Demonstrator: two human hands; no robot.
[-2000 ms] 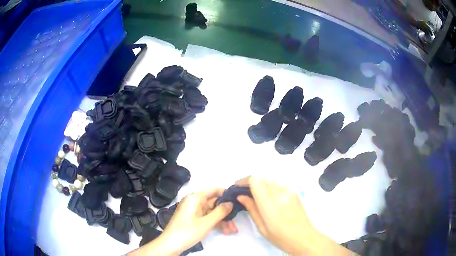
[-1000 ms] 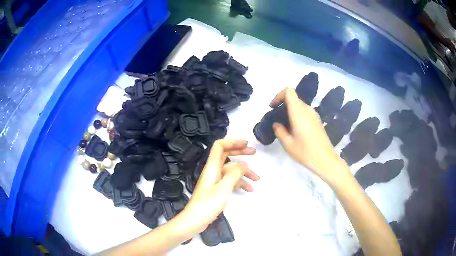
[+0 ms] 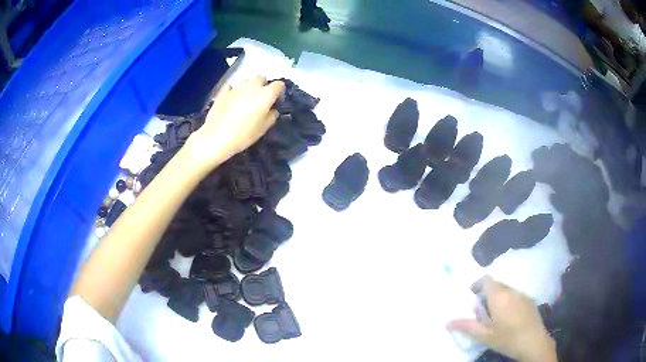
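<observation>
My left hand (image 3: 237,120) reaches over the heap of square black buckle halves (image 3: 248,177). Its fingertips touch pieces at the heap's top, and whether they grip one is hidden. My right hand (image 3: 506,318) is at the lower right, blurred, with thumb and fingers curled. Something pale seems to lie between or below its fingers, too unclear to name. Joined black buckles (image 3: 402,126) lie spaced on the white sheet (image 3: 368,283). One joined buckle (image 3: 346,182) lies apart, to the left of the others.
A blue bin (image 3: 113,106) stands at left, with a dark flat object (image 3: 195,81) beside it. A beaded bracelet (image 3: 112,201) lies left of the heap. Dark tapered halves (image 3: 584,212) are heaped at right. A teal spot (image 3: 448,269) shows near my right hand. A person's arm is at upper right.
My right hand has let go of the joined buckle, which now lies on the sheet, and moved to the lower right. My left hand has moved up onto the left heap.
</observation>
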